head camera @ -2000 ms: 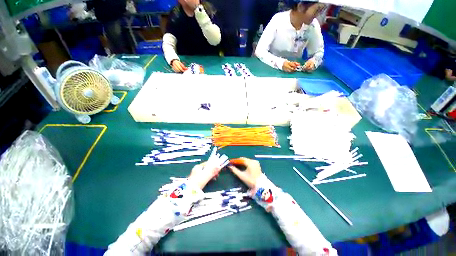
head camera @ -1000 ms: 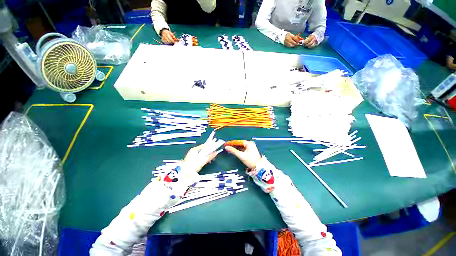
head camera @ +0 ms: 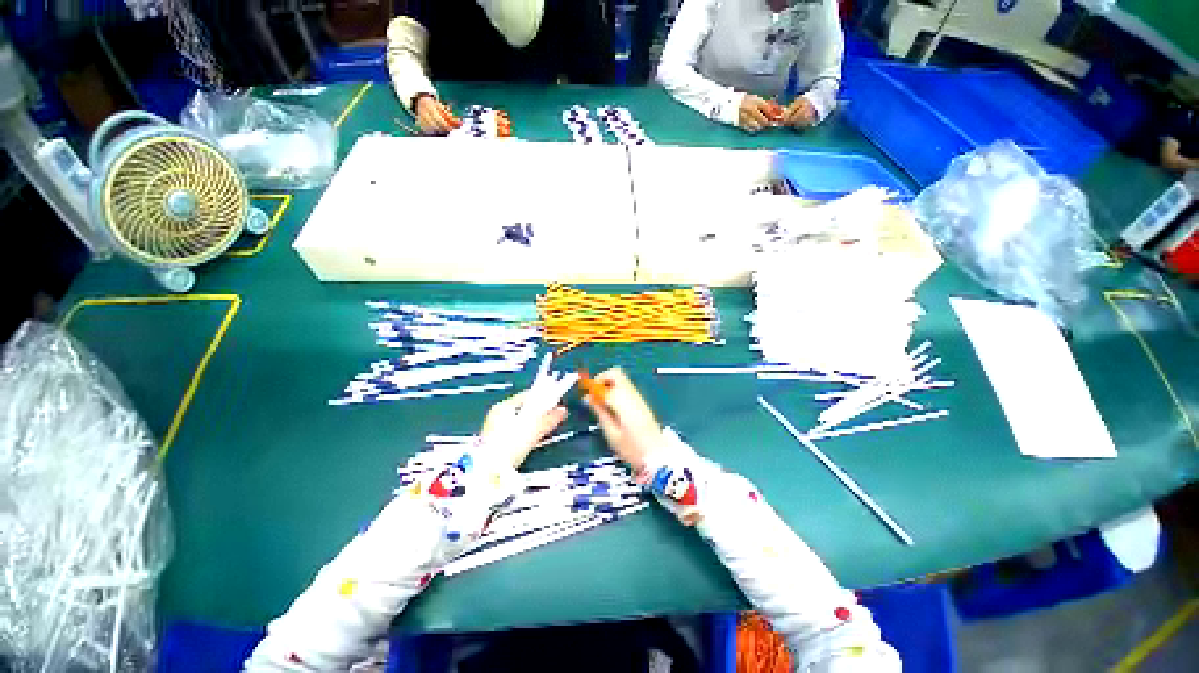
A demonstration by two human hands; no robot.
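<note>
My left hand holds a few white tubes that stick up fanned from its fingers. My right hand is just right of it, with bright orange at the fingertips; it is blurred, and I cannot tell whether it grips anything. An orange bundle of leads lies just beyond the hands. White pieces with dark blue bands lie to its left. A loose heap of blue-banded white pieces lies under my forearms and hands.
A long cream divider box stands beyond the bundle. A white tube pile, a single stick and a paper sheet lie right. A fan and bagged sticks stand left. Two people sit opposite.
My right hand has shifted slightly left and its fingers now point more upward beside the left hand's tubes. The view dipped down, then rose slightly. The bench piles look unchanged.
</note>
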